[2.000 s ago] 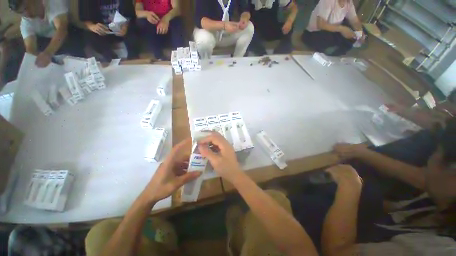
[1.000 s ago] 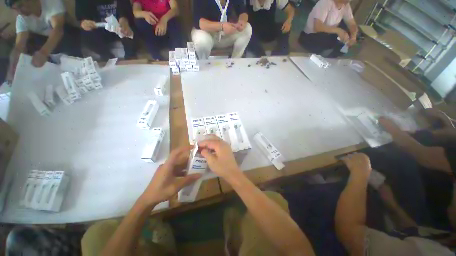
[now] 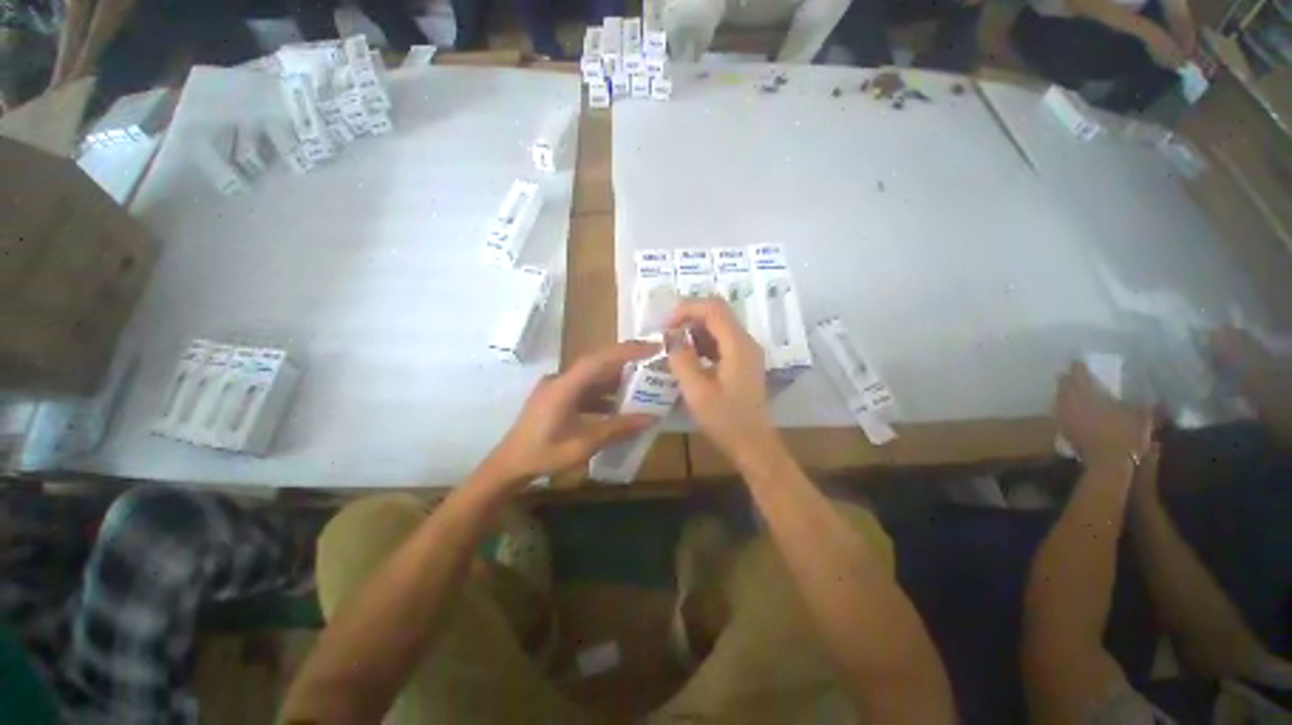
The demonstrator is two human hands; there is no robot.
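My left hand holds a slim white retail box with blue lettering, tilted over the table's near edge. My right hand pinches at the box's upper end; the flap is partly hidden by the fingers. A block of finished cartons stands just beyond my hands, its near left part covered by them. A loose single carton lies right of the block. Two more cartons lie left of the wood seam.
Another block of cartons is at left, below a large brown shipping box. Carton piles stand at the far edge. A neighbour's hands and clear plastic are at right.
The view has tipped downward, so the table sits higher in the picture. My hands stay on the same box, fingers at its upper end. The neighbour's hands at right have come together around something white.
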